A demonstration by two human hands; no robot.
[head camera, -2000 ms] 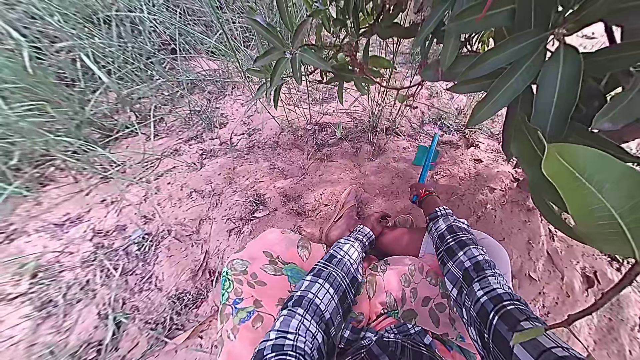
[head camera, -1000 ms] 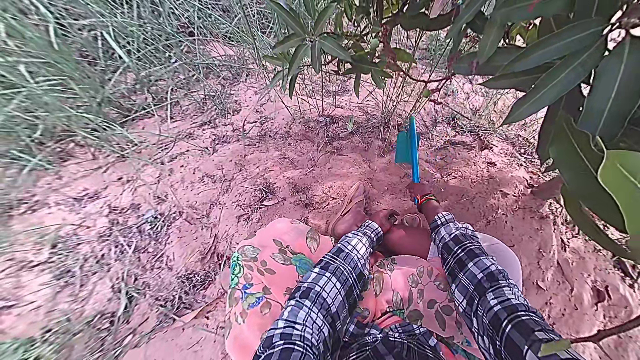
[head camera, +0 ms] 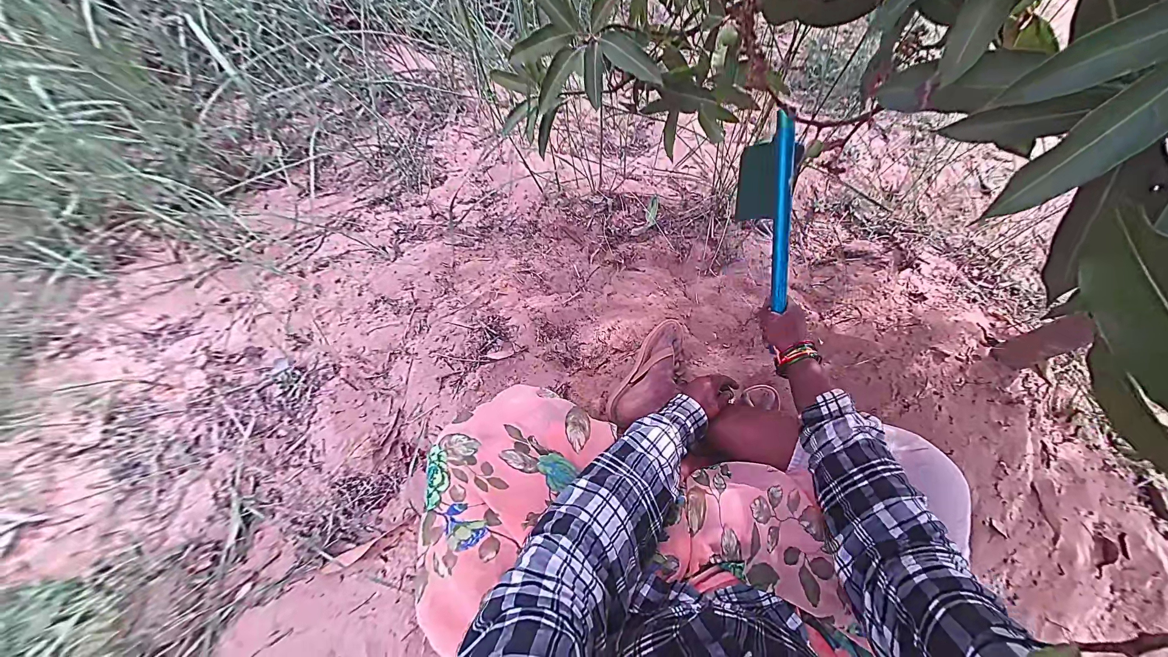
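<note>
My right hand (head camera: 785, 330), with beaded bands at the wrist, is closed around the lower end of a blue-handled hoe (head camera: 781, 228). The handle points up and away from me, and the flat dark green blade (head camera: 756, 182) juts left near its far end, below some leaves. My left hand (head camera: 711, 393) rests by my lower leg, beside a sandalled foot (head camera: 652, 370); its fingers are curled, and whether it holds anything cannot be told. Floral pink cloth (head camera: 520, 456) covers my knees, under both checked sleeves.
Reddish bare soil (head camera: 365, 310) with dry stalks lies around my feet. Tall grass (head camera: 109, 128) grows at the upper left. Leafy branches (head camera: 1095, 109) hang in from the upper right, close to the hoe's far end. A white rounded thing (head camera: 931, 474) shows beside my right forearm.
The hoe in my right hand has swung from leaning right to nearly upright in view, its blade now farther out toward the leaves. My left hand stays by my leg.
</note>
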